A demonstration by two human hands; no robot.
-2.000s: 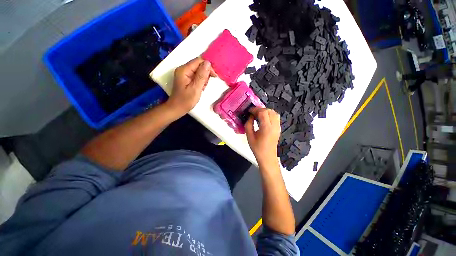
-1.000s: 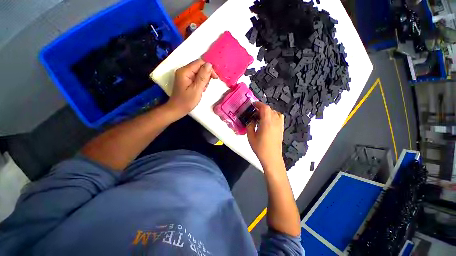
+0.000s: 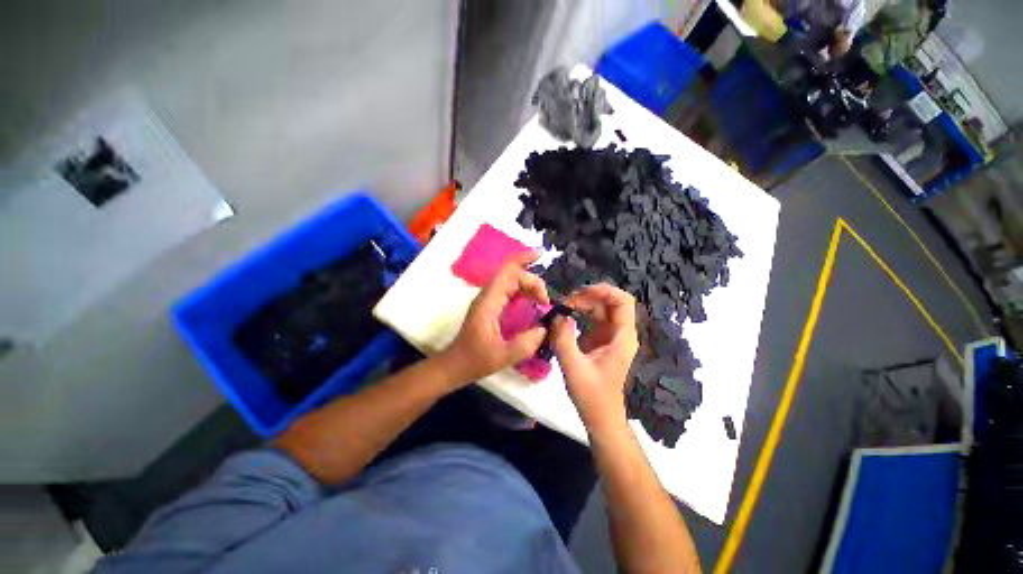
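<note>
My left hand (image 3: pixel 494 322) and my right hand (image 3: pixel 600 342) meet above the pink fixture (image 3: pixel 519 318), with a small black piece (image 3: pixel 558 315) between their fingertips. Both hands appear to grip the piece. The fixture is largely hidden under my left hand; only pink parts show. The plain pink square (image 3: pixel 488 256) lies flat on the white table, just beyond my left hand. The heap of black pieces (image 3: pixel 651 235) lies beyond and to the right of my hands.
The blue bin (image 3: pixel 269 396) with dark shiny contents stands left of the white table (image 3: pixel 735 336). A grey crumpled bundle (image 3: pixel 570 107) lies at the table's far end. A posted sheet (image 3: pixel 146 179) is on the grey panel. A person's hand shows at the far upper right.
The view has tilted up and shifted. My left hand has left the pink square and joined my right hand. A black piece is now held up between them; the square lies flat.
</note>
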